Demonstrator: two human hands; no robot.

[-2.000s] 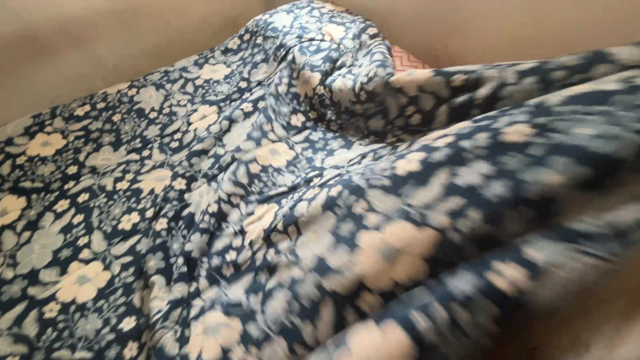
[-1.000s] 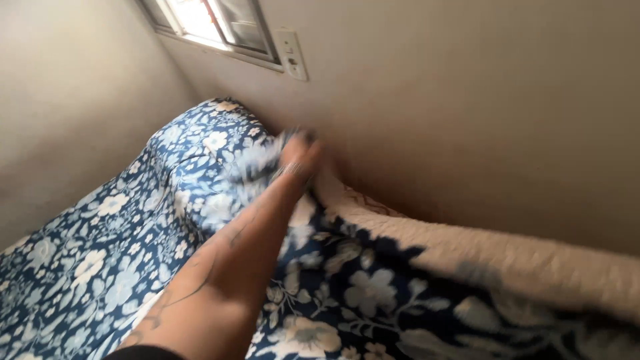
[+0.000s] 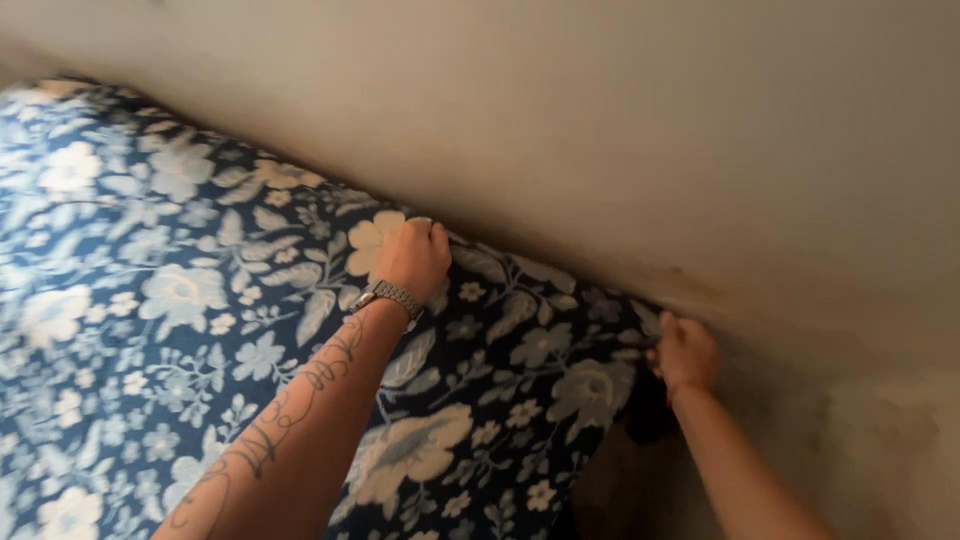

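A navy sheet with a cream and pale-blue flower print spreads over the bed from the left to the middle of the view. My left hand, with a metal-link watch at its wrist, grips the sheet at the bed's edge along the wall. Farther right, my right hand pinches the sheet by its corner, where the cloth hangs down. Folded fingers partly hide the held cloth at both hands. The mattress is covered here.
A plain beige wall runs close along the far edge of the bed. Below my right hand is a dark object, too unclear to name. A stained, shadowed surface lies at the lower right.
The sheet now covers the long edge by the wall, where a beige mattress side showed one second ago. Both hands are now in view on the cloth. The view has swung to the right.
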